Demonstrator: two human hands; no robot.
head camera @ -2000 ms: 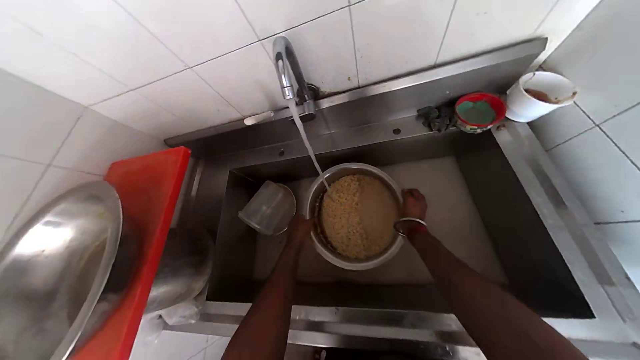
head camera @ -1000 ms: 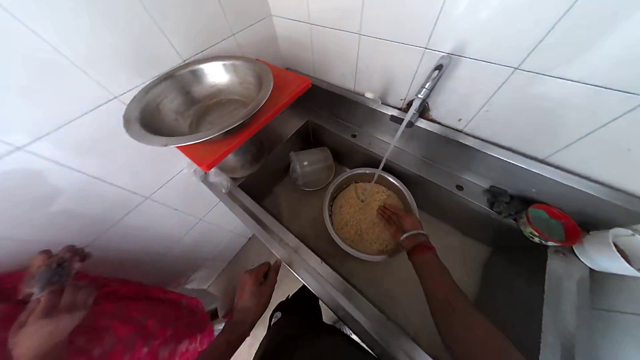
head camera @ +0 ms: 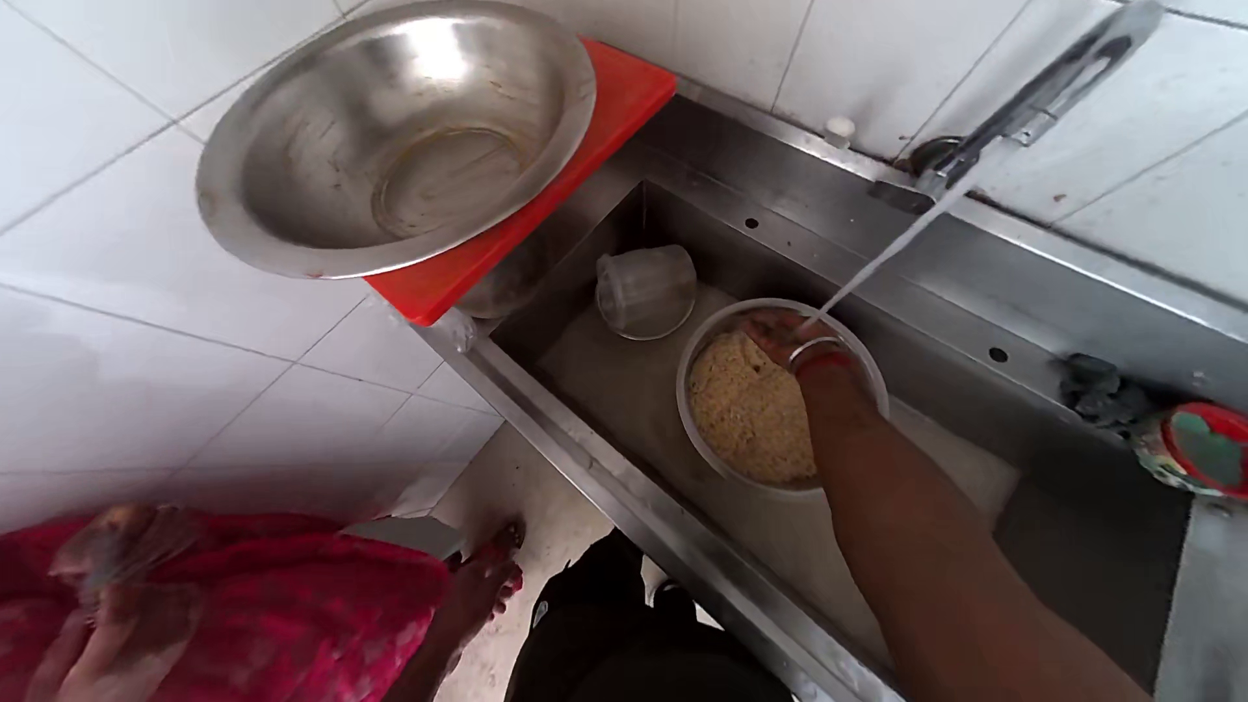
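Observation:
My right hand [head camera: 780, 336], with a metal bangle and red thread at the wrist, is inside a round metal bowl [head camera: 685, 409], at the upper edge of wet pale grain [head camera: 751, 414]. Its fingers are partly hidden, and I see nothing gripped. Water from the faucet [head camera: 1043, 107] runs down at this hand. The bowl sits in a steel sink [head camera: 585, 458], and a clear plastic container [head camera: 648, 291] lies tipped on its side at the bowl's upper left. My left hand [head camera: 490, 575] hangs outside the sink at lower left, fingers loosely apart, holding nothing visible.
A wide steel basin [head camera: 448, 175] rests on a red board [head camera: 624, 88] over the sink's left end. At right are a dark crumpled cloth [head camera: 1097, 390] and a red-rimmed dish [head camera: 1209, 448]. A person in pink clothing [head camera: 302, 614] stands lower left, their hands around clear plastic.
My left hand has left the bowl's rim and moved outside the sink. My right hand has gone from the rim into the bowl, then toward the water stream. The view has swung left.

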